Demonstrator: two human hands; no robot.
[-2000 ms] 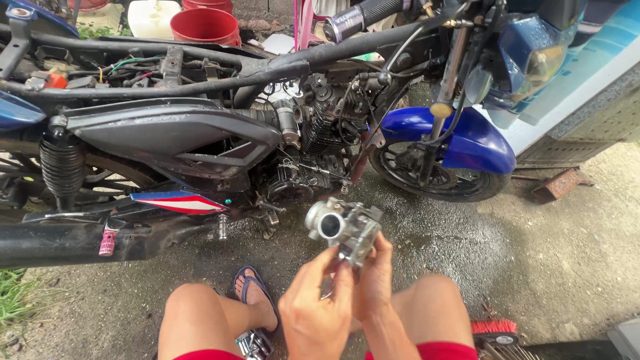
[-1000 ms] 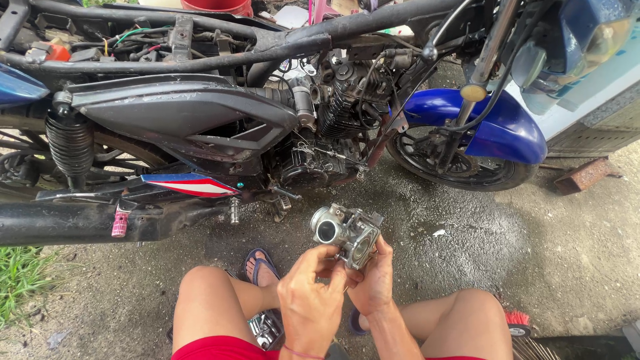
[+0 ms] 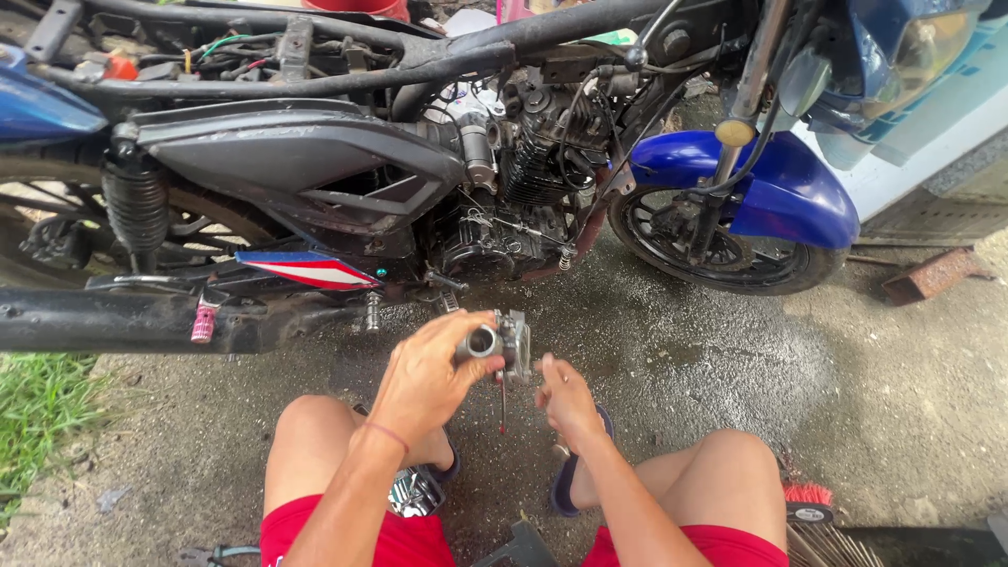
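My left hand (image 3: 429, 370) grips a metal carburetor (image 3: 513, 346) by its round throat, whose dark bore faces up. A thin red-tipped tube or rod hangs below the carburetor. Just right of it is my right hand (image 3: 568, 402), fingers curled and slightly blurred; a small metallic end shows below its palm, and what it belongs to is unclear. Beyond both hands stands a motorcycle with its finned engine cylinder (image 3: 543, 165) and grey side panel (image 3: 315, 157) exposed.
Shiny metal parts (image 3: 416, 492) lie between my legs. A red-bristled brush (image 3: 807, 500) is at the lower right. The exhaust (image 3: 118, 319), a blue front fender (image 3: 795, 189) and a rusty metal block (image 3: 929, 277) border the wet concrete. Grass grows at the left.
Both hands were on the carburetor; now my left hand alone holds it by the throat, and my right hand has come away to its right. The carburetor has been turned.
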